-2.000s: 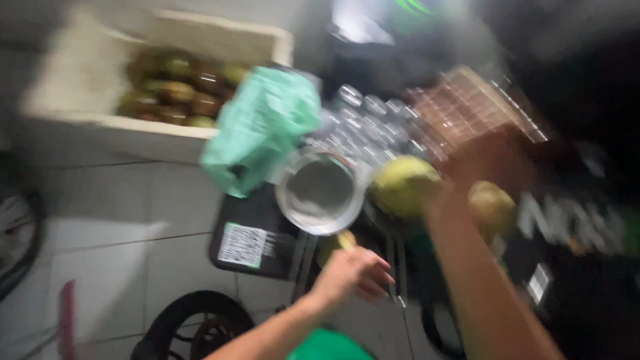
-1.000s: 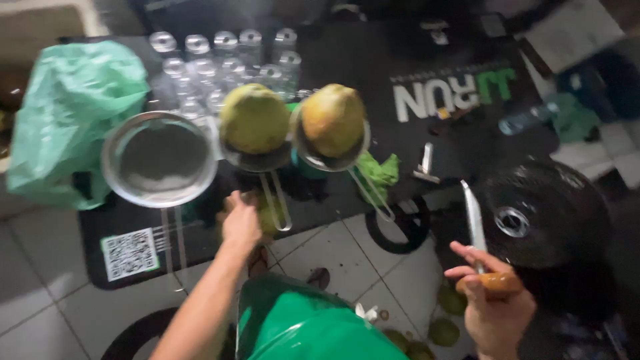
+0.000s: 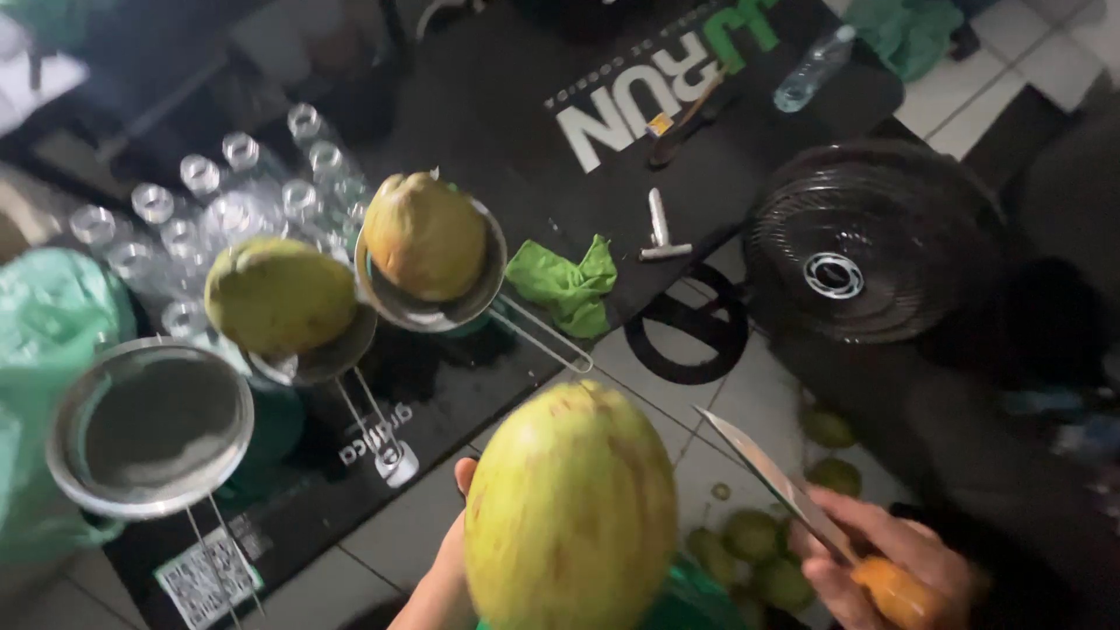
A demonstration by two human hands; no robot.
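A green coconut point(image 3: 569, 507) with brownish streaks is held up by my left hand point(image 3: 451, 560), most of which it hides. To its right, my right hand point(image 3: 884, 560) grips a knife point(image 3: 779, 477) with an orange-brown handle, its blade pointing up and left, apart from the coconut. On the black table, one coconut point(image 3: 424, 236) rests in a metal strainer point(image 3: 499, 254), and another coconut point(image 3: 280, 296) sits in a second strainer point(image 3: 363, 337). A third strainer point(image 3: 241, 437) at the left holds no coconut.
Clear bottles point(image 3: 201, 175) stand behind the strainers. A green plastic bag point(image 3: 52, 306) is at left, a green cloth point(image 3: 569, 284) and a T-shaped metal tool point(image 3: 661, 232) on the table point(image 3: 490, 105). A fan point(image 3: 857, 245) stands right; green pieces point(image 3: 752, 538) lie on the tiled floor.
My left hand has come up with a coconut, away from below the strainers. The knife remains in my right hand. The view has turned and moved nearer.
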